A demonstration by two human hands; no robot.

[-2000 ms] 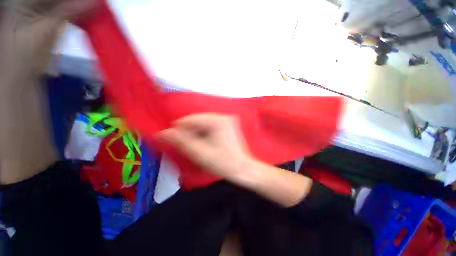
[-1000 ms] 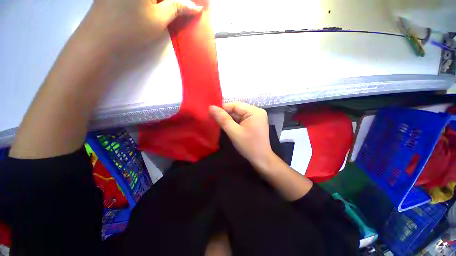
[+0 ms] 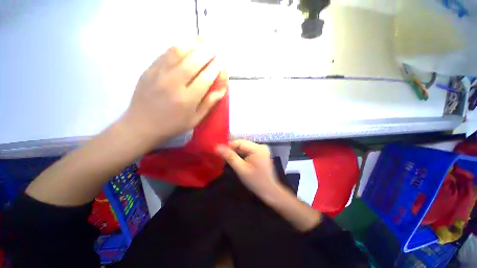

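Note:
A red fabric piece (image 3: 212, 123) hangs over the front edge of the white table (image 3: 334, 107), its lower part bunched above my lap. My left hand (image 3: 175, 89) lies over its upper end on the table; the fingertips are washed out by glare, and the fabric shows beside and under them. My right hand (image 3: 251, 159) pinches the fabric's right edge between thumb and fingers, just below the table edge. Dark machine parts (image 3: 312, 21) show at the top; the needle cannot be made out.
Green-handled thread snips (image 3: 418, 89) lie on the table at right. Red cut pieces (image 3: 334, 175) lie at lap height, right of my knees. A blue crate (image 3: 400, 180) with red and yellow cloth stands at right. Another blue crate (image 3: 128, 196) is at lower left.
The fabric was swung out sideways, then drawn into a narrow upright strip. Since one second ago my left hand has come down flatter over its upper end. My right hand still pinches the edge.

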